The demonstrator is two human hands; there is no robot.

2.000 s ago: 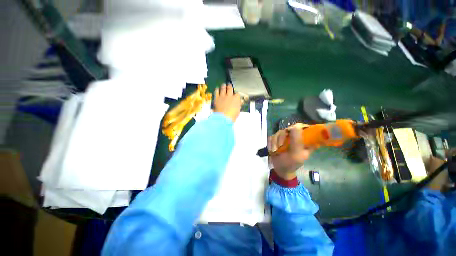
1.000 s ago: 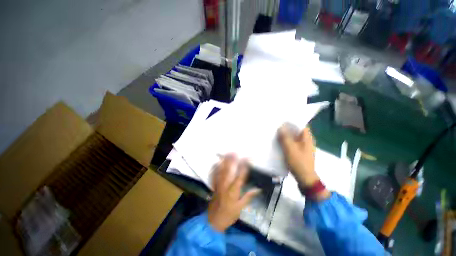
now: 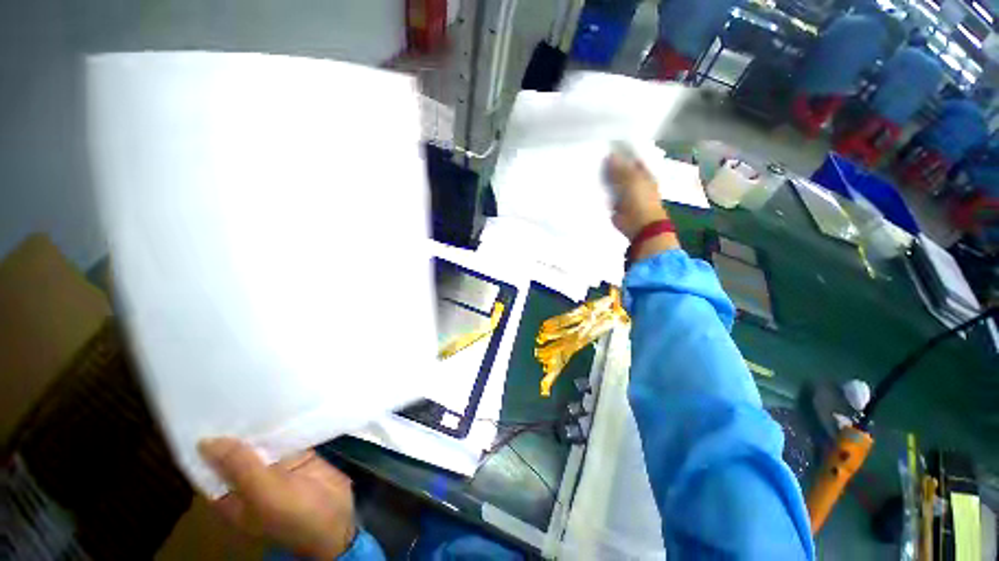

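Observation:
My left hand [image 3: 287,495] grips the lower edge of a large white sheet [image 3: 268,252], held up at the left; it may be a foam sheet or bag. My right hand [image 3: 635,195] is stretched forward on a white stack [image 3: 548,148] at the back; it is blurred and its fingertips are hard to see. A black-bordered tablet unit [image 3: 482,367] lies on white sheets, partly hidden behind the raised sheet. An orange-yellow flex cable bundle [image 3: 575,334] lies right of it. The orange screwdriver [image 3: 840,477] hangs at the lower right, untouched.
An open carton [image 3: 49,318] stands on the left. A metal post [image 3: 479,88] rises behind the bench. Round dark dishes [image 3: 827,405], one with white tissue, and another unit [image 3: 742,279] are on the right. People in blue smocks [image 3: 844,55] are in the background.
My left hand has lifted a white sheet up to the left, and the tablet unit beneath now shows. My right hand has moved forward to the back stack. The screwdriver was let go earlier.

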